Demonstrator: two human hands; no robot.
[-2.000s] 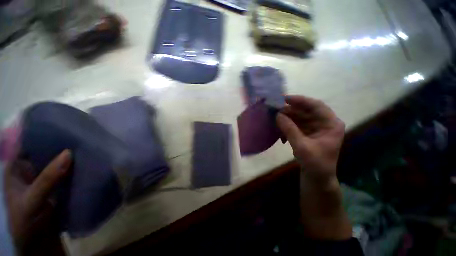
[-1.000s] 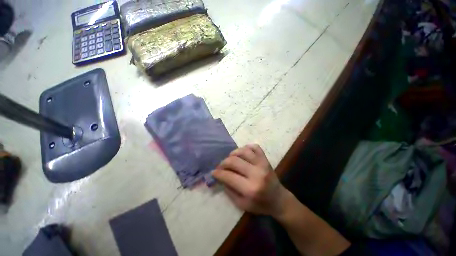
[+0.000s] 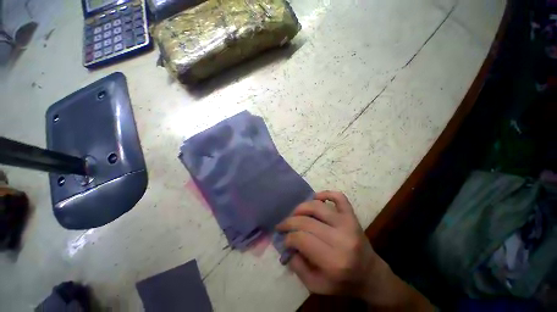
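Note:
A pile of grey-purple cut fabric pieces lies on the table, slightly fanned, with pink patches showing under its left and lower edges. My right hand is at the pile's lower right corner, its fingers curled and closed on the edge of a grey piece. A single grey rectangle lies at the bottom, cut off by the picture's edge. A dark grey bundle is partly visible at the bottom left. My left hand is out of the picture.
A grey metal base plate with a dark upright stands left of the pile. A calculator and a gold-wrapped weight lie at the back, with a silver one behind. The table's brown edge curves down the right. A green cloth is beyond it.
The view has shifted slightly. My right hand stays at the pile's corner, where the top piece now reaches further toward my fingers. Earlier my left hand held a large grey bundle; it is now out of view.

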